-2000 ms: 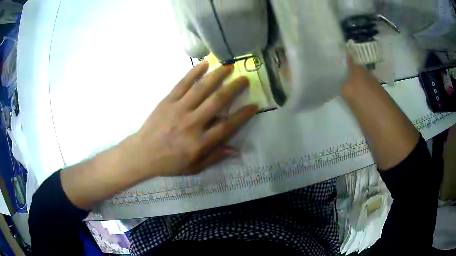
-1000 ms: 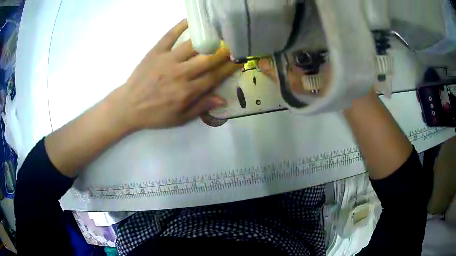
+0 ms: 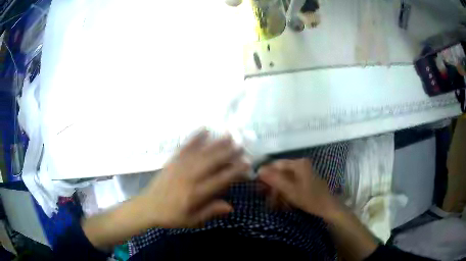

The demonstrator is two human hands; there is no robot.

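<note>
A small white fabric piece (image 3: 249,145) lies blurred at the table's front edge, between my hands. My left hand (image 3: 196,181) is over the front edge, palm down, its fingertips against the piece; blur hides whether they grip it. My right hand (image 3: 296,184) is just below the edge over the checked apron, with thumb and fingers pinched at the piece's lower end. The machine bed (image 3: 291,56) with its holes shows at the top, beyond both hands.
The white table (image 3: 306,94) has a printed ruler along its front. A dark phone (image 3: 442,70) lies at right. White layered pieces (image 3: 370,165) hang below the table at right. Crumpled white fabric (image 3: 33,132) hangs at the left edge.
Both hands have moved from the needle area down to the table's front edge. The view has shifted, so the machine head is mostly out of the picture. The white piece now shows between my hands.
</note>
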